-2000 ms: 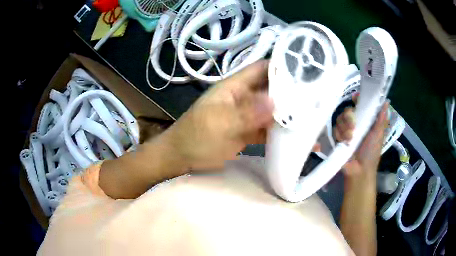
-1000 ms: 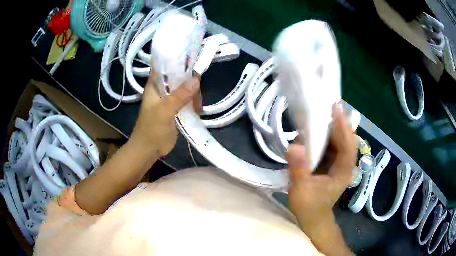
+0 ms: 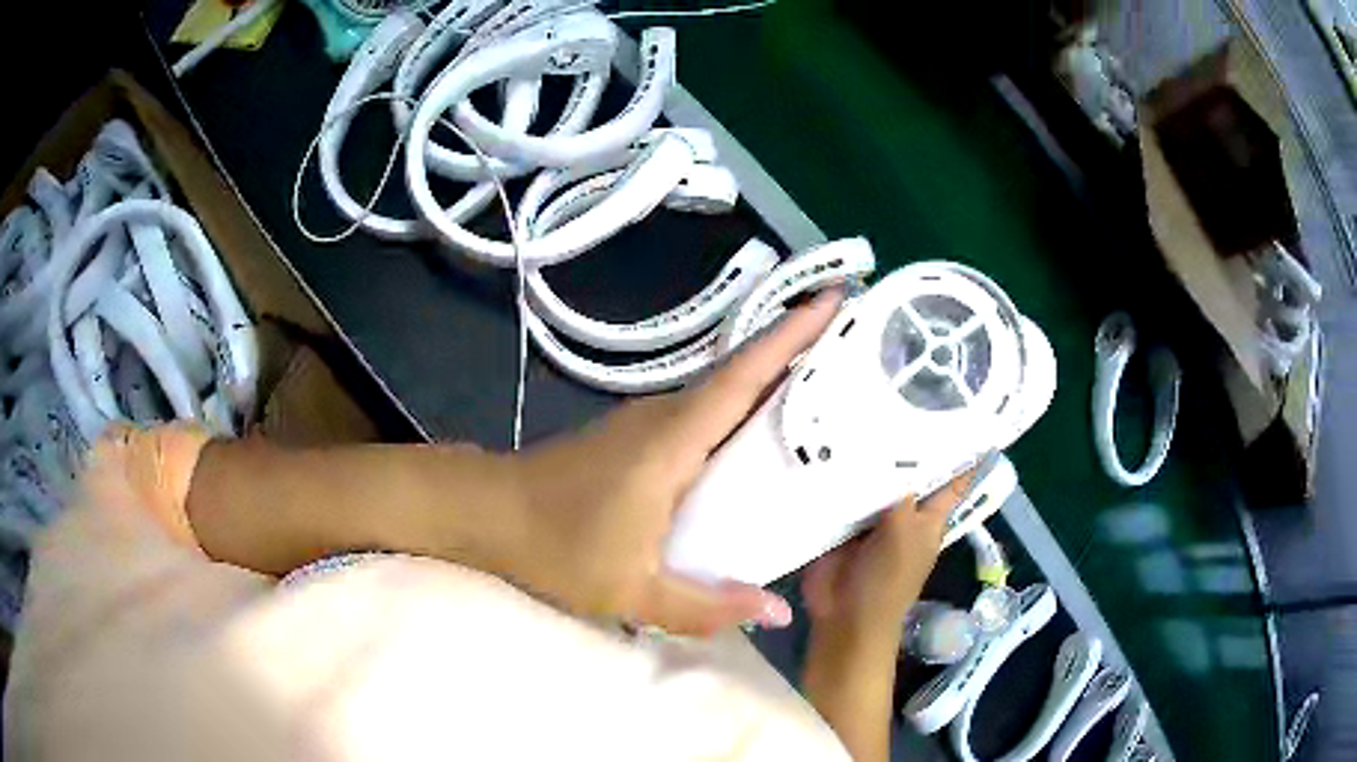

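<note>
A white neck fan (image 3: 871, 424) is held over the bench, its round spoked grille facing up towards me. My left hand (image 3: 640, 476) grips it from the left side, with the fingers along its upper edge and the thumb below. My right hand (image 3: 878, 581) holds it from beneath on the right; part of that hand is hidden behind the fan. The fan's lower part is partly hidden by my left hand.
White neck fans (image 3: 506, 149) lie piled on the dark bench (image 3: 447, 320) with a thin white cable. A full carton (image 3: 298, 402) stands at left. More units (image 3: 982, 670) lie at lower right. Beyond are a green belt (image 3: 1042, 313) with one unit (image 3: 1134, 402) and another carton (image 3: 1213, 283).
The neck fan has turned from being held spread between both hands to having its grille end upward, at the right. Both hands have come close together on it. The view has shifted right.
</note>
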